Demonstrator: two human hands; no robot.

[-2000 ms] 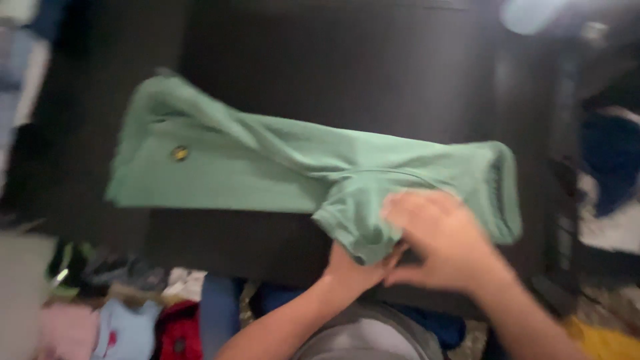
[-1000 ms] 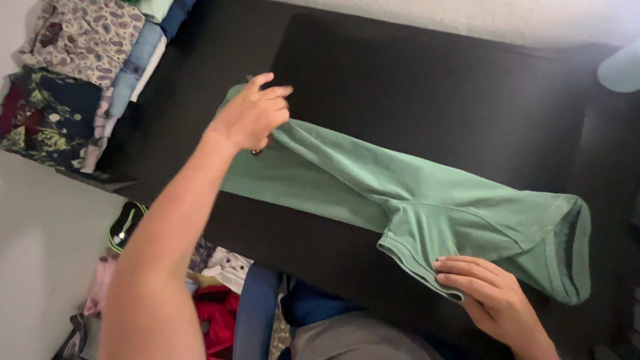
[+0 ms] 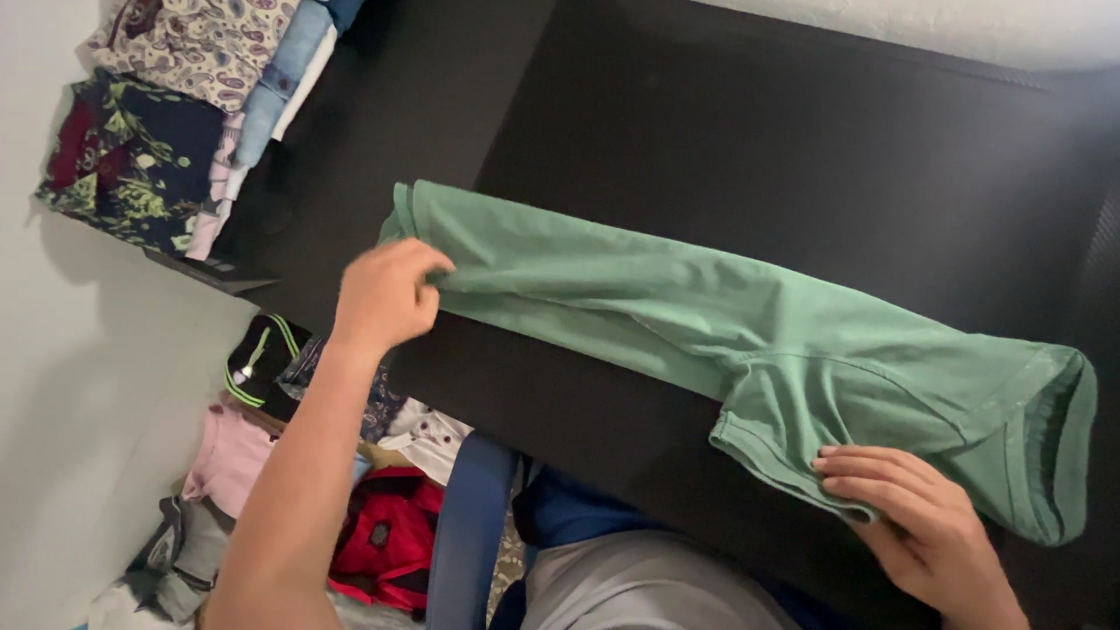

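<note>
A green short-sleeved shirt point(image 3: 630, 262) lies folded lengthwise across the black table, its collar opening at the right and its hem at the left. At the hem end, my left hand point(image 3: 389, 289) pinches the lower edge of the cloth between thumb and curled fingers. My right hand point(image 3: 919, 525) is at the sleeve, fingers on top of the sleeve's cuff and thumb beneath it. The sleeve points down toward my body.
Folded garments point(image 3: 140, 157), patterned and denim, are stacked at the table's upper left. Below the table's near edge lie loose clothes, among them a red garment point(image 3: 385, 534) and a pink one point(image 3: 229, 459). A blue chair part point(image 3: 472, 525) stands beside my body.
My left hand has come down from above the shirt's left end onto its hem. That end, folded back over a small emblem before, now lies straighter, and the emblem is out of sight.
</note>
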